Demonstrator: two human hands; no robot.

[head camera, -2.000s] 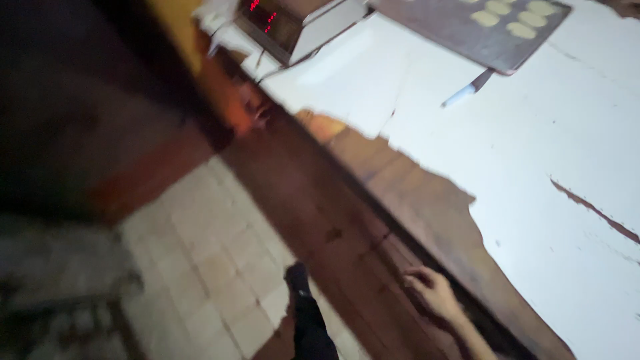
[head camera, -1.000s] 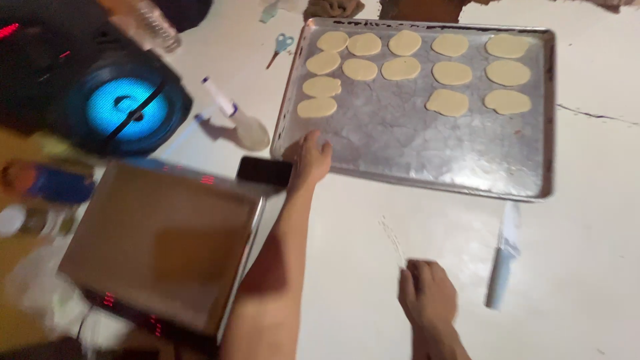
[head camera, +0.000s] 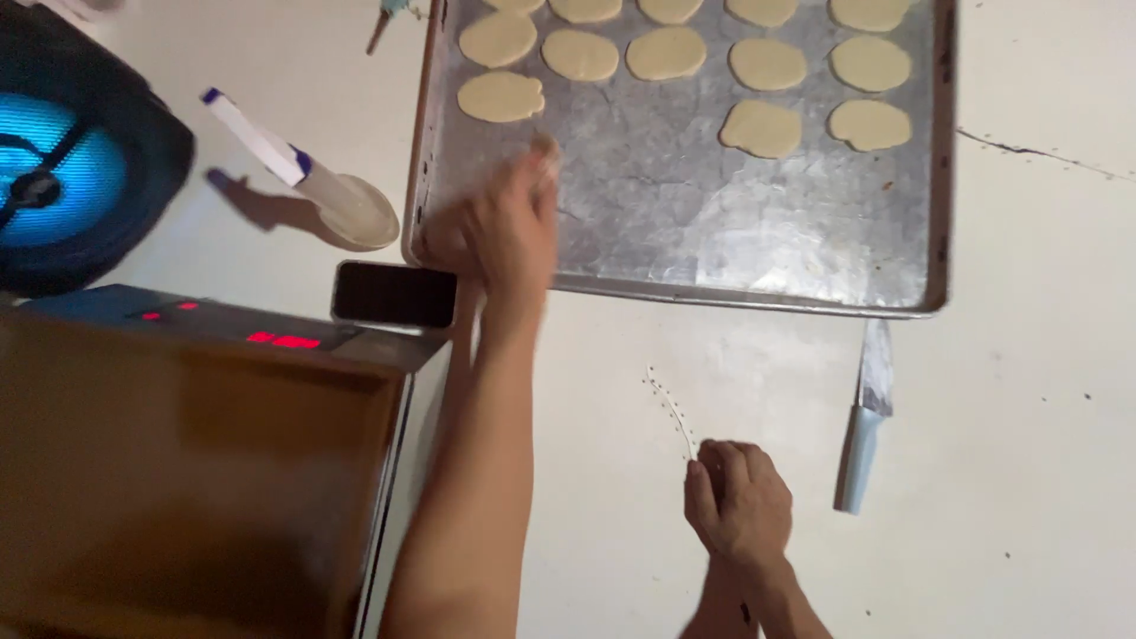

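Note:
Over the lower left of a metal baking tray (head camera: 674,297), my left hand (head camera: 515,222) is blurred by motion, its fingers close together. Something pale shows at its fingertips; whether it is dough is unclear. Several flat dough rounds lie on the tray, one (head camera: 500,96) just above these fingertips, another (head camera: 763,129) farther right. My right hand (head camera: 741,501) is over the white tabletop below the tray, fingers curled inward, their grip hidden. To its right lies a knife with a light blue handle (head camera: 856,457), its blade pointing at the tray.
A device with red lit digits and a flat top (head camera: 204,461) fills the lower left, with a phone (head camera: 395,295) at its corner. Above are a blue-lit speaker (head camera: 35,186) and a spoon-like utensil (head camera: 355,209). Scissors (head camera: 386,22) lie left of the tray. Cracks mark the tabletop.
My left hand has moved from the tray's near left edge to over its surface. The lowest dough round of the left column, visible a second ago, no longer shows there.

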